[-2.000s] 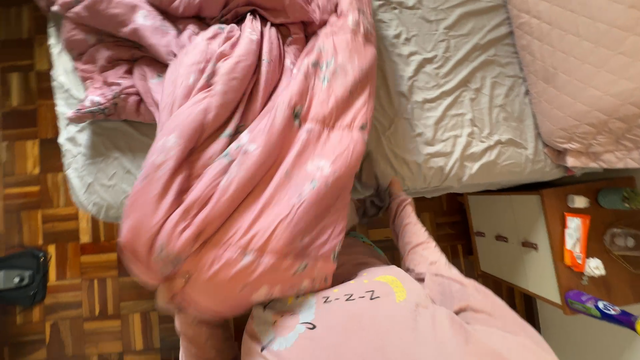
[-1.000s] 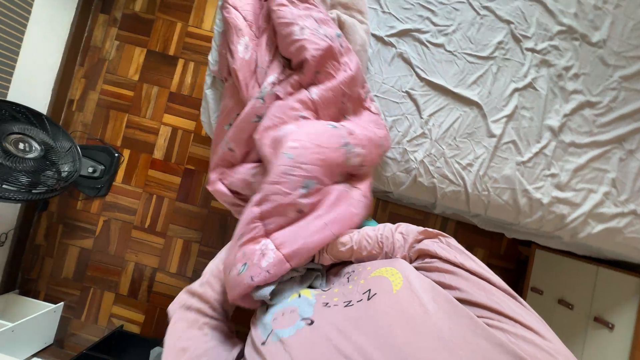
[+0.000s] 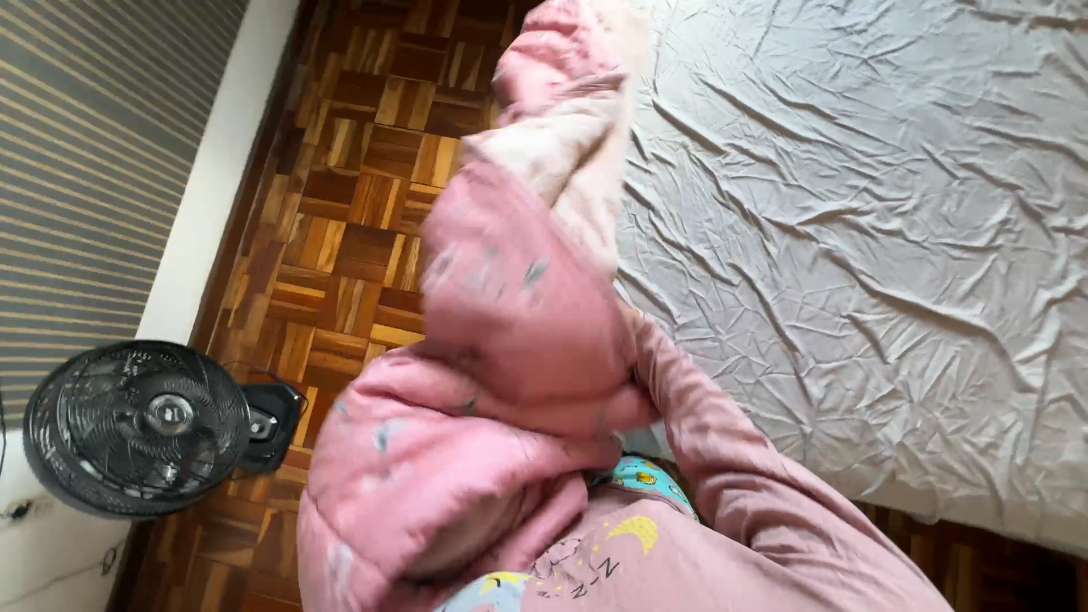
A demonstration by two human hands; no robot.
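Observation:
A pink floral comforter [image 3: 518,297] hangs bunched against my body and runs up along the left side of a bed. Part of its pale underside shows near the top. My right arm, in a pink sleeve, reaches up to the comforter at the bed's edge; only a sliver of my right hand [image 3: 627,308] shows, and its fingers are hidden behind the fabric. My left hand and arm are covered by the comforter's folds. Beside it lies a wrinkled light grey fitted sheet [image 3: 833,255] on the mattress.
A black fan [image 3: 170,415] stands at the left near the wall, its base on the parquet floor [image 3: 357,255]. A striped grey surface [image 3: 93,170] rises at the upper left. The mattress edge runs along the lower right.
The comforter, spread over the bed's left part two seconds ago, is now gathered against me and hangs beside the bed. More of the grey sheet is exposed. The view has swung left.

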